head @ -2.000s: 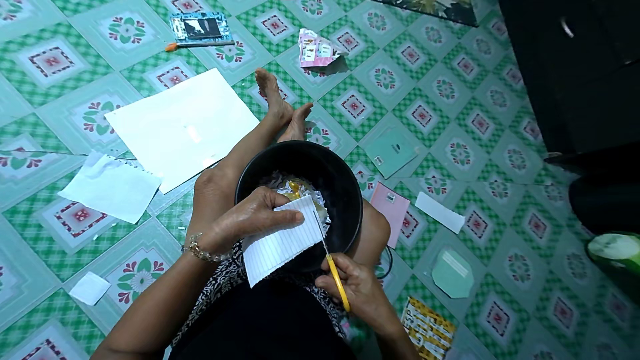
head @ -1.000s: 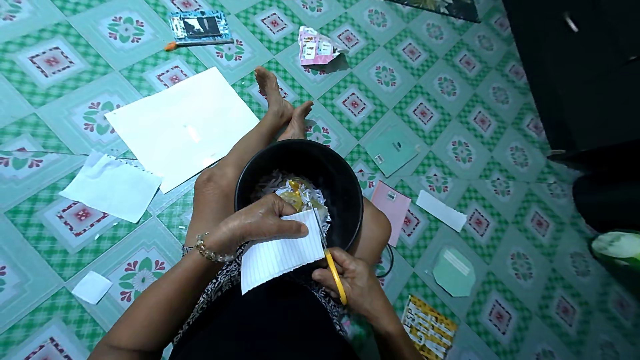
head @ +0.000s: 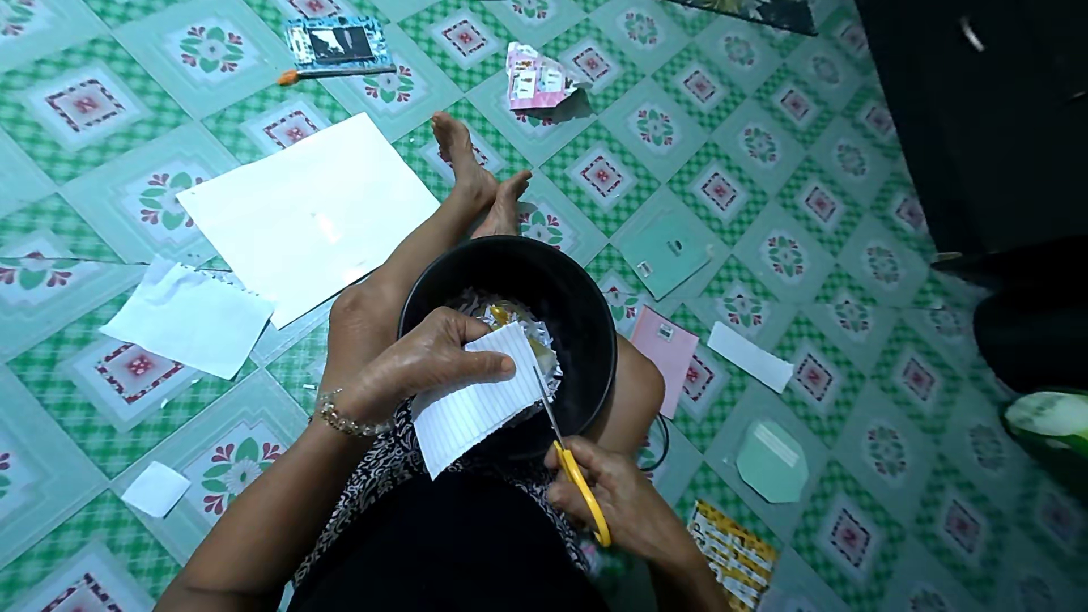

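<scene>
My left hand [head: 442,361] pinches a sheet of lined white paper [head: 476,404] between thumb and fingers, over a black bowl-like container [head: 591,314] in my lap. In my right hand [head: 608,489] are scissors with yellow handles [head: 582,493]; their blades lie along the paper's right edge. Whether the blades are parted cannot be told. Inside the container are paper shreds [head: 544,340] and some yellow pieces, partly hidden by the paper and my left hand.
On the patterned floor lie a large white sheet [head: 314,212], a crumpled white sheet [head: 191,319], a small white piece [head: 156,489], green card [head: 667,255], pink card [head: 667,353], a white strip [head: 750,355], crumpled pink paper [head: 537,78] and a yellow patterned piece [head: 731,552]. My crossed legs surround the container.
The scissors and the held paper have shifted slightly. My left hand keeps its hold on the paper throughout, and my right hand keeps the scissors.
</scene>
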